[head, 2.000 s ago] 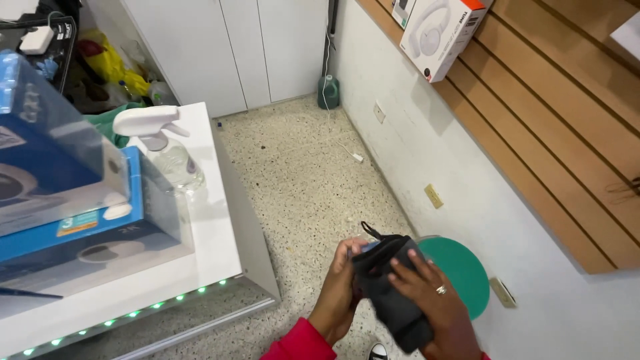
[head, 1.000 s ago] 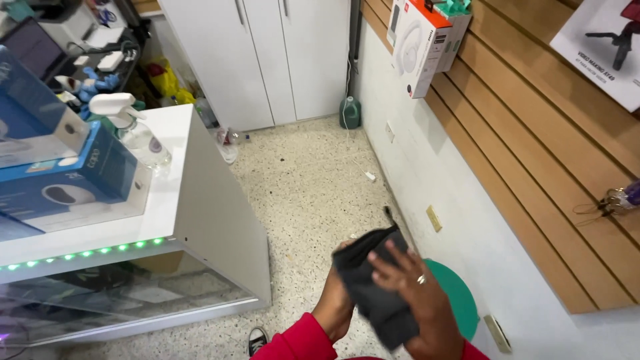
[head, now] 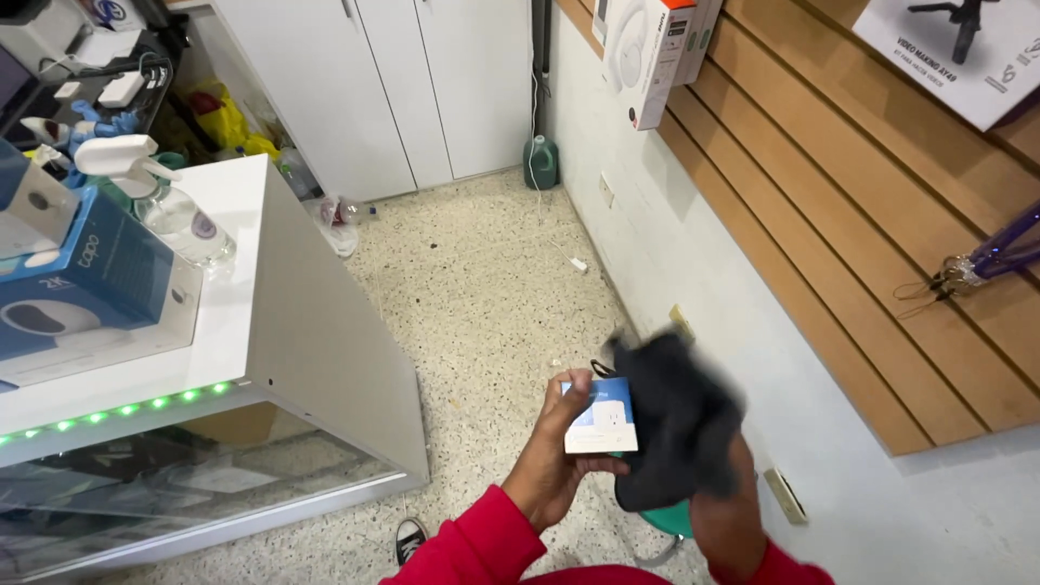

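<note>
My left hand (head: 561, 447) grips a small blue and white box (head: 601, 416) with a power outlet pictured on its front, the thumb lying over its left side. Just right of the box, a black cloth (head: 678, 418) hangs blurred in motion. My right hand (head: 723, 479) is behind and below the cloth; its fingers are hidden, though the cloth moves at that hand. A thin black cord loop shows above the box, and I cannot tell what it belongs to.
At left, a white display counter (head: 325, 325) carries camera boxes (head: 89, 284) and a clear spray bottle (head: 183, 215). On the right a slatted wall panel (head: 812, 203) holds a headphone box (head: 642, 57). Below my hands is a green stool (head: 670, 520); a green jug (head: 541, 162) stands by the cabinets.
The box now shows in my left hand; in both earlier frames the black cloth covered that place, with both hands on it. The cloth has moved to the right of the left hand.
</note>
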